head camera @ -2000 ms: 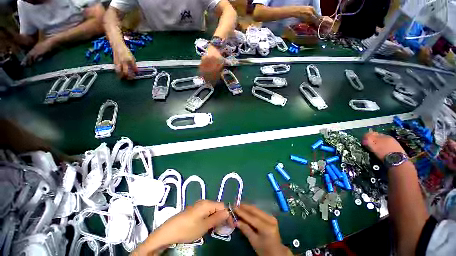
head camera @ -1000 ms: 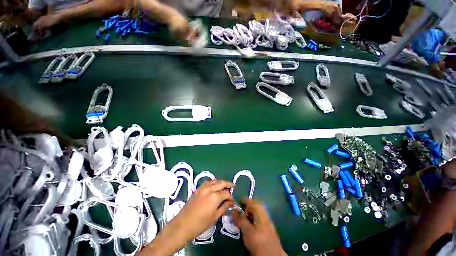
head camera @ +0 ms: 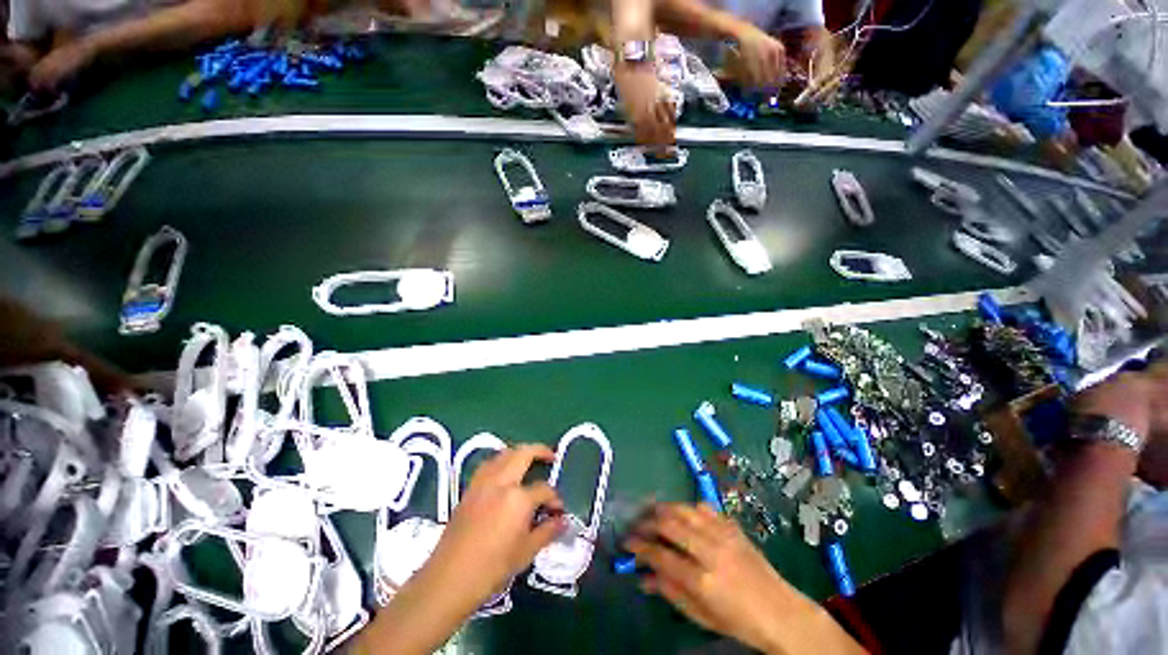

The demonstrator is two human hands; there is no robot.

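A white loop housing [head camera: 583, 476] lies on the green worktop in front of me, its base toward me. My left hand [head camera: 502, 514] is at its left side, fingertips at the base; whether it grips anything is unclear. My right hand [head camera: 698, 563] is just right of the housing, apart from it, fingers curled and slightly blurred. A blue cylinder [head camera: 625, 563] shows at its fingertips; I cannot tell if it is held. More housings [head camera: 413, 544] stand in a row at the left, partly behind my left forearm.
A tangled pile of white housings [head camera: 275, 537] fills the left. Blue cylinders [head camera: 689, 450] and small metal plates [head camera: 807, 505] lie at the right. A pale rail [head camera: 576, 343] borders the belt [head camera: 500, 301], which carries housings. A person's watch-wearing arm [head camera: 1104, 441] is at the right; others work opposite.
My hands have moved apart, the right one moving away from the housing to the right. The camera view has shifted. A far worker's hand now reaches over the belt's far rail.
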